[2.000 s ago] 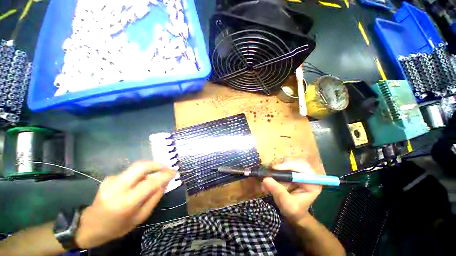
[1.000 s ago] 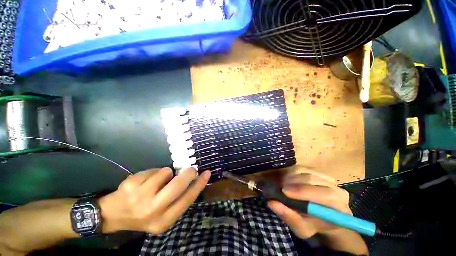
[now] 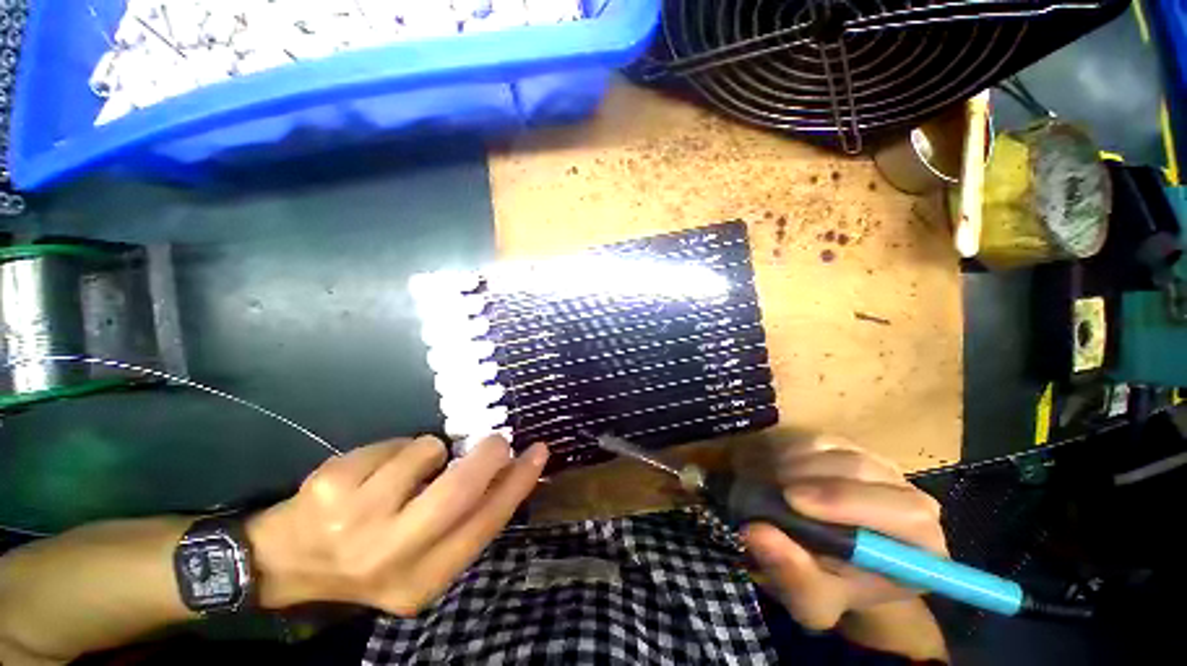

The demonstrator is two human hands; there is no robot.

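A black PCB panel [image 3: 638, 338] with pale lines lies on the tan work board [image 3: 859, 364]. A row of white components [image 3: 456, 364] runs down its left edge. My left hand [image 3: 397, 520] is at the panel's lower left corner, fingers on the lowest white component. Solder wire [image 3: 247, 401] runs from the reel [image 3: 39, 319] to my left hand; its end is hidden. My right hand [image 3: 833, 520] holds the soldering iron [image 3: 911, 569], black grip and light-blue handle. Its metal tip is over the panel's lower edge.
A blue plastic bin [image 3: 339, 117] of white parts is at the upper left. A fume extractor fan [image 3: 846, 65] is at the top. A yellowish jar [image 3: 1048, 195] and a pale stick [image 3: 972, 176] are at the right. A checked cloth [image 3: 573, 586] covers the wearer's front.
The view has come closer and shifted. My left hand has moved onto the lowest white component at the panel's corner. The iron has turned, its handle now pointing down to the right.
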